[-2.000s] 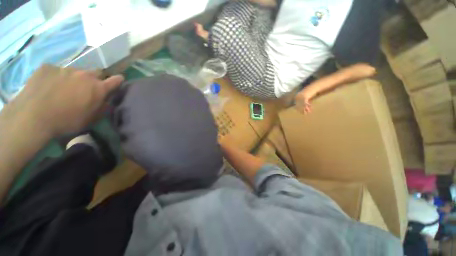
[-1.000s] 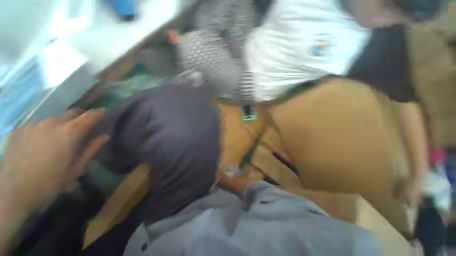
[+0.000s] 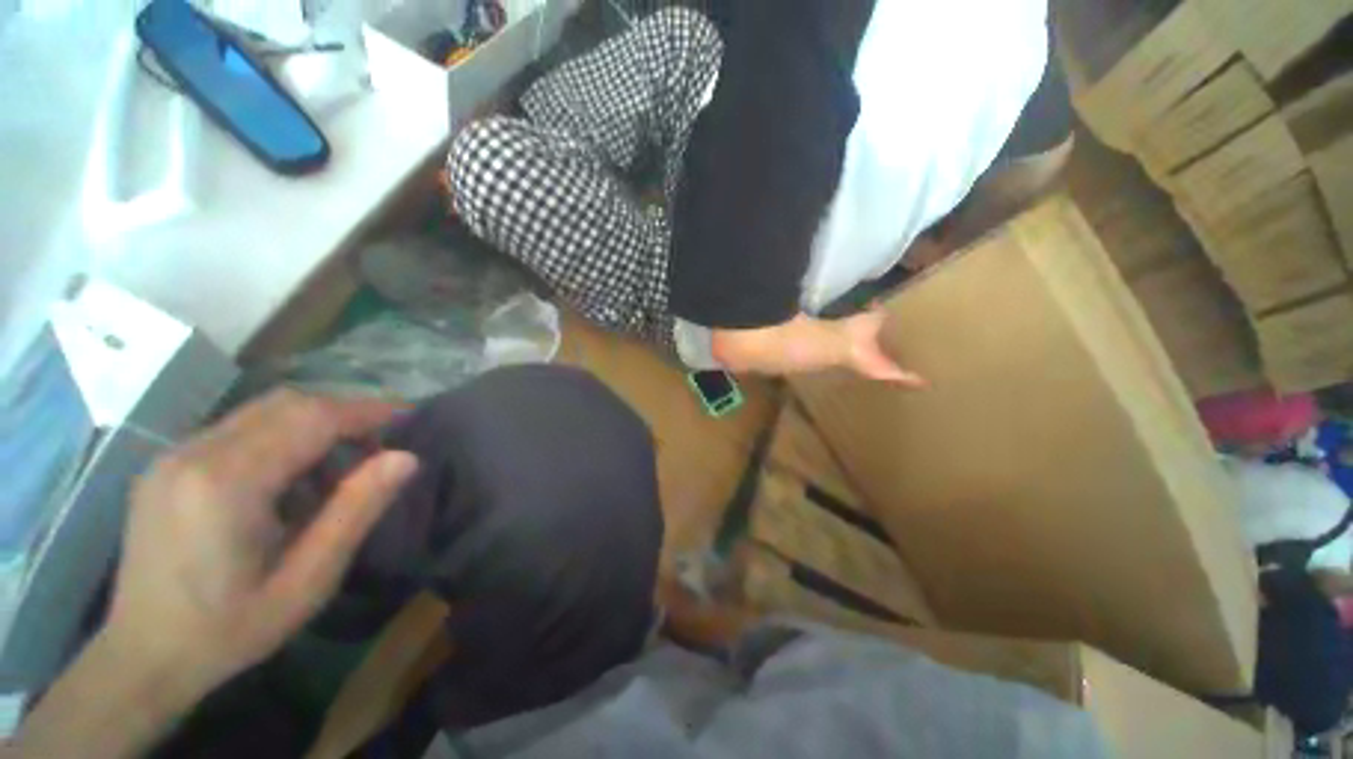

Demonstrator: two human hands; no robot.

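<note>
My left hand [image 3: 245, 527] is at the lower left, over the dark-clad knee. Its thumb and fingers are apart, with nothing visible in it. My right hand [image 3: 698, 611] is small, blurred and partly hidden beyond the knee, low in the brown carton area. A small translucent patch [image 3: 705, 569] shows by it; whether it is held is unclear. An open white box [image 3: 126, 363] with a grey side stands at the left table edge, beyond my left hand. A pale blue, shiny, film-like surface [image 3: 45, 356] shows beside it.
A mirror unit [image 3: 238, 89] with a dark blue face lies on the white table [image 3: 297, 237]. A neighbour in checked trousers [image 3: 571, 193] reaches toward a large open carton [image 3: 1039, 445]. A small green-edged dark device [image 3: 715, 392] lies on cardboard. Clear plastic [image 3: 401, 349] lies under the table edge.
The view has shifted, bringing the mirror unit fully into sight. My left hand has moved lower and right in the picture. The neighbour's arm now extends across the carton's near edge.
</note>
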